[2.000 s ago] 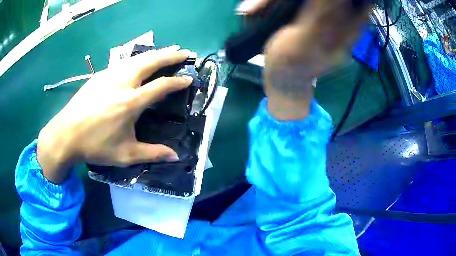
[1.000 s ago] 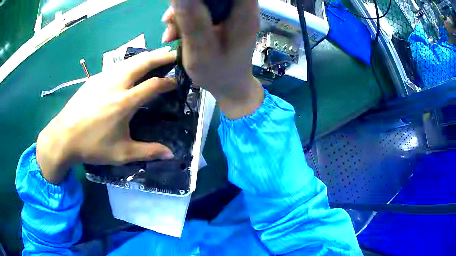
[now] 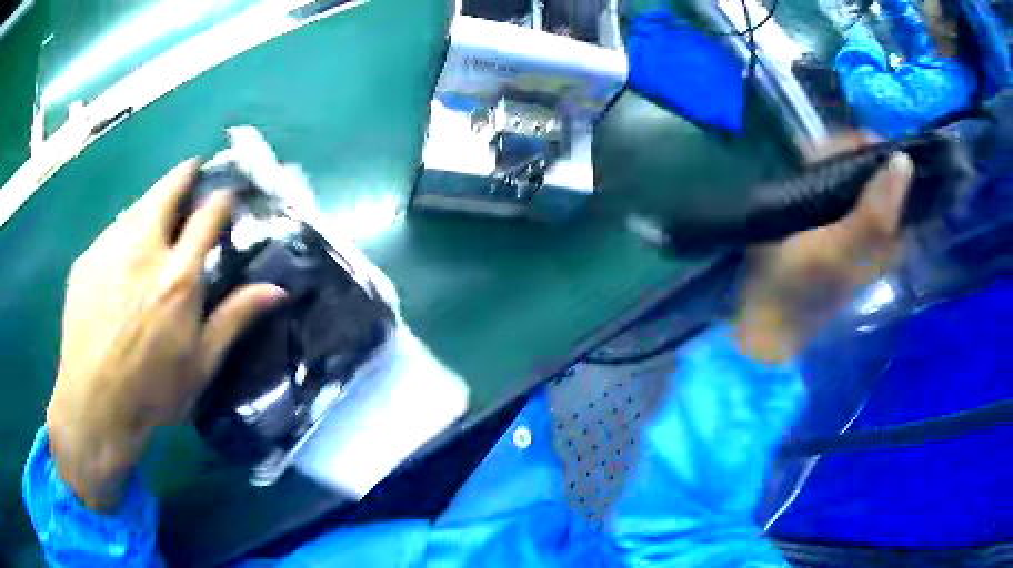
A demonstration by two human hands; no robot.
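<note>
The device unit (image 3: 322, 311), black inside with a pale rim, lies turned at an angle on a white sheet (image 3: 394, 416) on the green surface. My left hand (image 3: 150, 322) rests on its left side, thumb over the black part and fingers at its far end; the unit is blurred. My right hand (image 3: 828, 244) grips the black electric screwdriver (image 3: 800, 200), held out to the right, away from the unit, its tip pointing left. The screwdriver is blurred too.
The white screw feeder (image 3: 517, 67) stands beyond the unit, its metal mechanism facing me. A bright blue pad (image 3: 686, 69) lies right of it. A perforated surface (image 3: 611, 427) is below the bench edge. Another person's blue sleeve (image 3: 900, 83) shows at the upper right.
My right hand has moved from above the unit out to the right with the screwdriver. The unit and sheet have turned under my left hand. The view has shifted, showing more of the feeder.
</note>
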